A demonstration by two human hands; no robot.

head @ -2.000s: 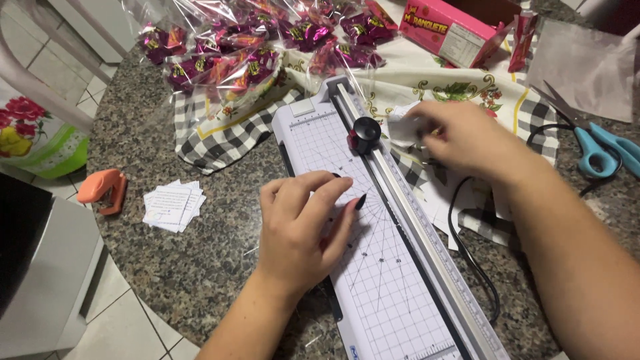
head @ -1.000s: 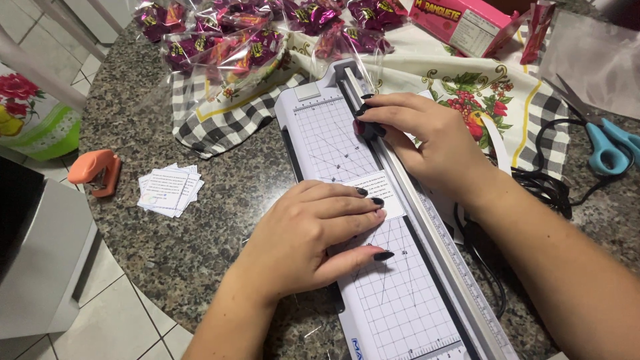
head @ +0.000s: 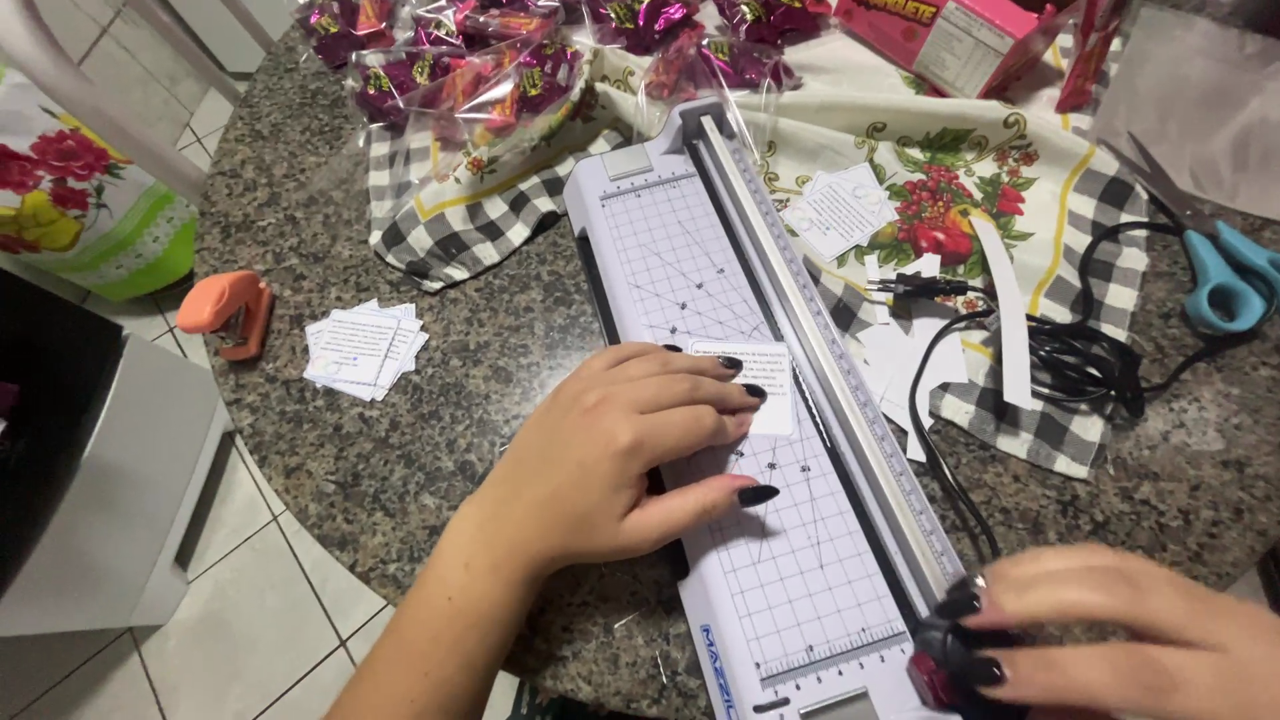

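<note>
A printed paper card (head: 770, 400) lies on the gridded bed of a paper trimmer (head: 800, 560), its right edge beside the rail. My left hand (head: 630, 450) presses on the card with its fingertips, thumb spread lower on the bed. My right hand (head: 1090, 630) grips the trimmer's black and red sliding cutter head (head: 945, 665) at the near end of the rail. A small stack of printed cards (head: 365, 350) rests on the granite to the left. More cards (head: 842, 210) lie on the cloth right of the rail.
Paper offcuts (head: 915, 350), a black cable with its plug (head: 1070, 365) and blue-handled scissors (head: 1225, 280) are at the right. An orange stapler (head: 228, 312) stands near the table's left edge. Bagged candies (head: 470, 75) and a pink box (head: 950, 40) sit behind, on and around a patterned cloth (head: 1060, 150).
My right hand has slid the cutter head from the rail's far part to its near end. My left hand, first above the bed without a visible card, now presses a card there.
</note>
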